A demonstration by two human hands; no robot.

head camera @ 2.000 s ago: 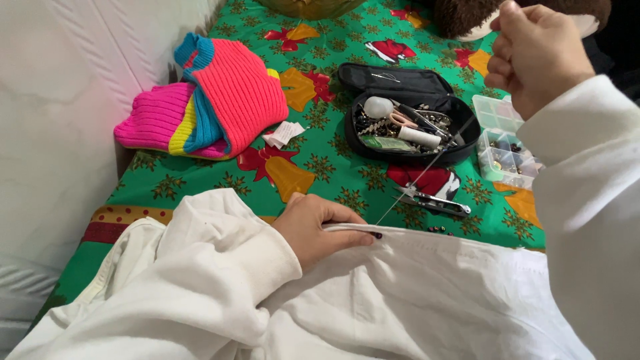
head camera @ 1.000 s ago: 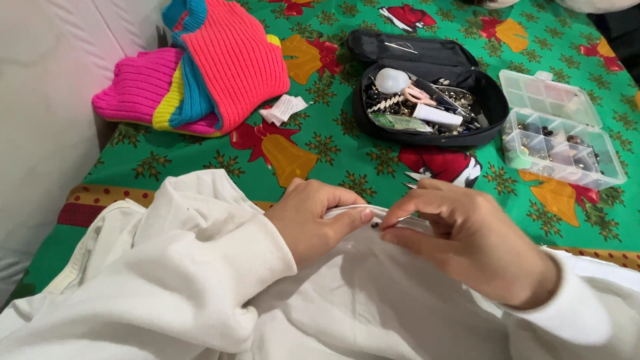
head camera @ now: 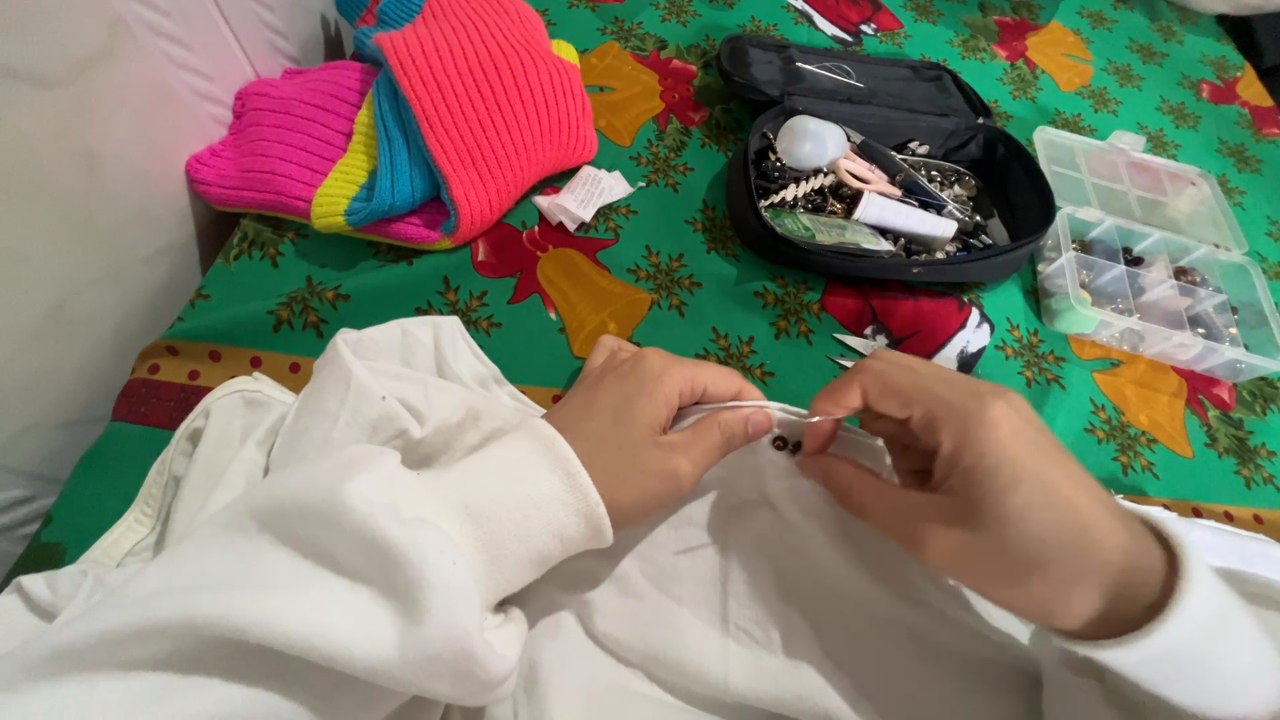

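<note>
White fabric (head camera: 780,600) lies across the lower view, its folded edge raised between my hands. My left hand (head camera: 650,430) pinches that edge between thumb and fingers. Two small dark beads (head camera: 787,444) sit on the cloth just below the edge, beside my left thumb tip. My right hand (head camera: 930,480) is at the same edge, right of the beads, its thumb and index finger close together around what looks like a needle (head camera: 825,417); only a thin shiny bit shows. Pointed metal blades (head camera: 855,345), probably small scissors, stick out behind my right hand, which hides the rest.
An unzipped black case (head camera: 890,270) holds a white thread spool (head camera: 905,218), pink-handled scissors (head camera: 862,175) and trinkets. Right of it stands a clear divided box (head camera: 1160,345) of beads, lid raised. Folded striped knitwear (head camera: 490,110) and a white tag (head camera: 585,195) lie left on the green patterned tablecloth (head camera: 390,290).
My right hand came down from high at the upper right, where a thread stretched to the fabric, to the cloth edge beside my left hand. Two dark beads now show there.
</note>
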